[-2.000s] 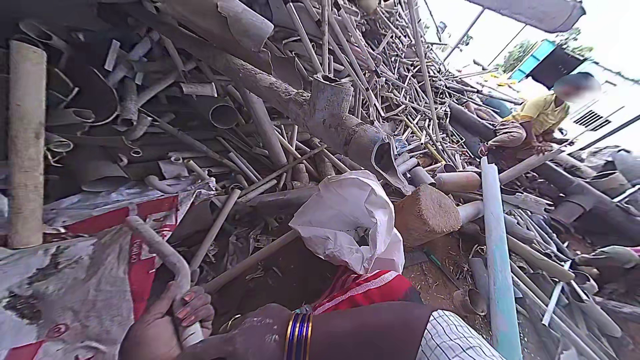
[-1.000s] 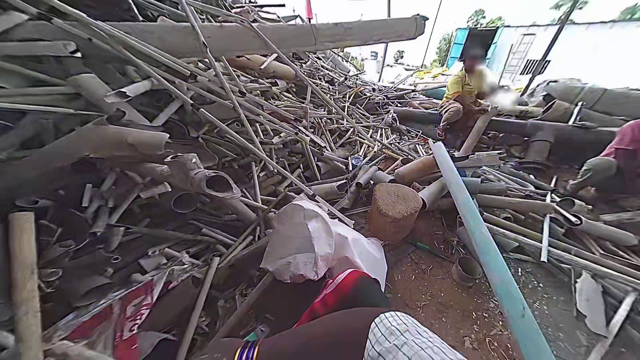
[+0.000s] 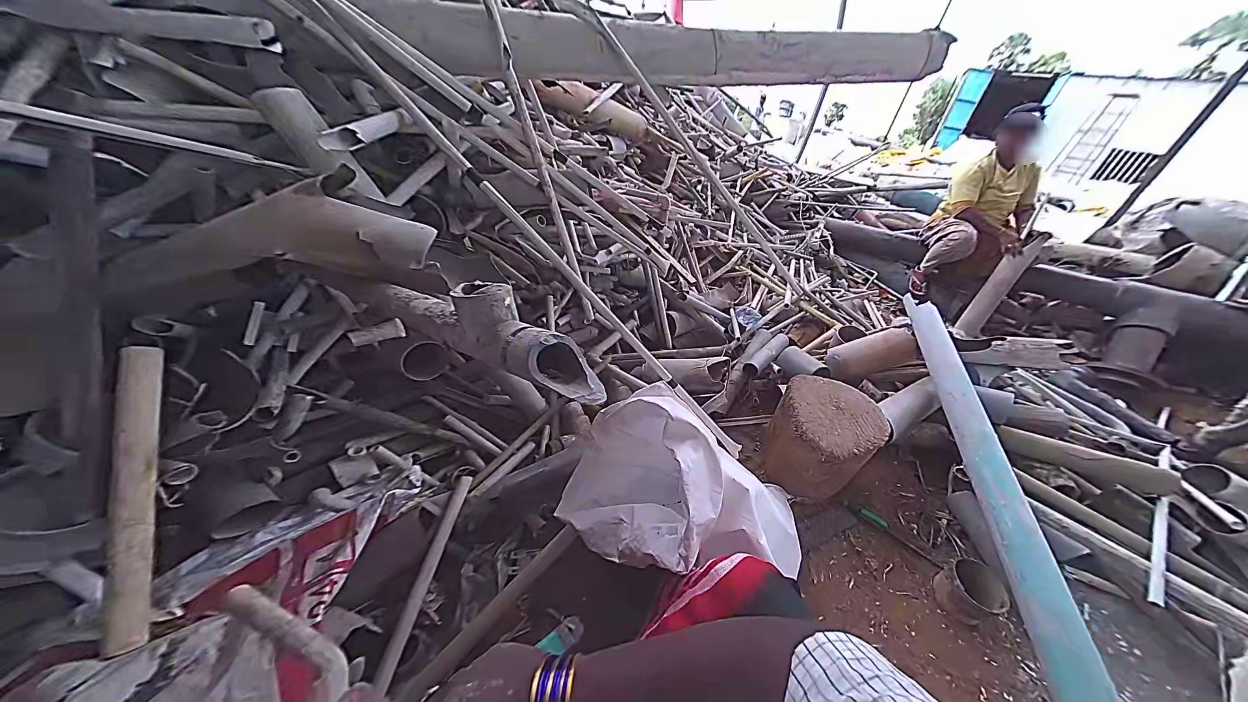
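My right forearm, with blue and gold bangles at the wrist, reaches leftward along the bottom edge. Only the back of my right hand [image 3: 483,680] shows; its fingers are cut off, so what it holds cannot be told. My left hand is not visible. Left of the wrist, a bent grey pipe [image 3: 288,629] lies over a red and white printed sack [image 3: 312,575]. A thin straight pipe [image 3: 429,575] slants upward between the bent pipe and my forearm. Beyond my red-clothed lap [image 3: 721,590] is a crumpled whitish sack [image 3: 663,478].
A great heap of scrap pipes [image 3: 624,224] rises ahead, a long thick pipe [image 3: 780,54] across its top. A brown block [image 3: 824,434] and a long pale-blue pipe [image 3: 1004,497] are at right. A person in a yellow shirt [image 3: 985,190] sits farther back, holding a pipe.
Two seconds ago a hand at lower left gripped a bent pipe; that grip is no longer visible. The view has turned and shifted greatly.
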